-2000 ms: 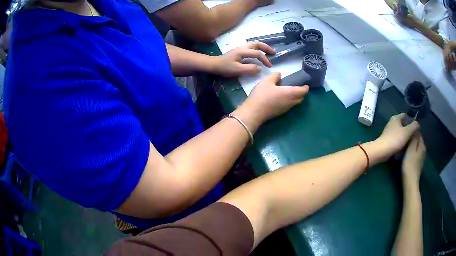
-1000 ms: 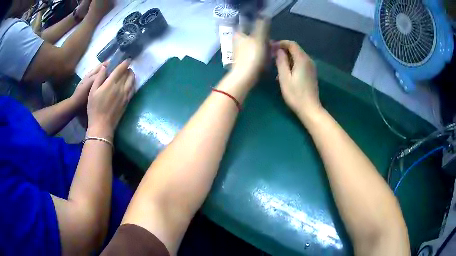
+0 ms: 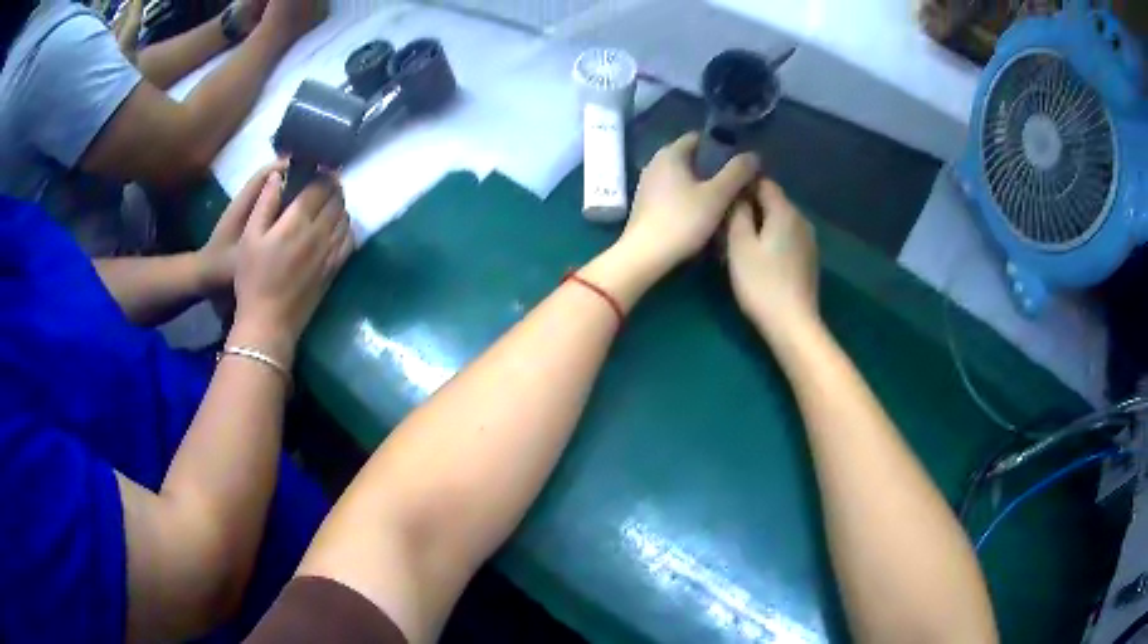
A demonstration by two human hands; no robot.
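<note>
My left hand [image 3: 689,195] grips the handle of a dark grey handheld unit [image 3: 740,86], its round barrel end up and facing me, over the dark mat. A thin dark piece sticks out at the barrel's upper right. My right hand [image 3: 773,252] is beside the lower end of the handle, fingers curled against my left fingers; whether it holds anything is hidden. A white handheld unit [image 3: 604,154] lies on the bench left of my left hand, its spoked face at the top.
A neighbour in blue holds a grey unit [image 3: 317,122], with more grey units [image 3: 422,74] behind on white sheets [image 3: 514,107]. A light blue desk fan [image 3: 1047,149] stands at right. A blue hose [image 3: 1039,493] and cables lie at the lower right. The dark mat [image 3: 831,157] is beyond my hands.
Since the last frame, my hands and the grey unit show lower and further right, the unit now sharper. The view has shifted slightly. The neighbour's grey unit has turned, showing its barrel side.
</note>
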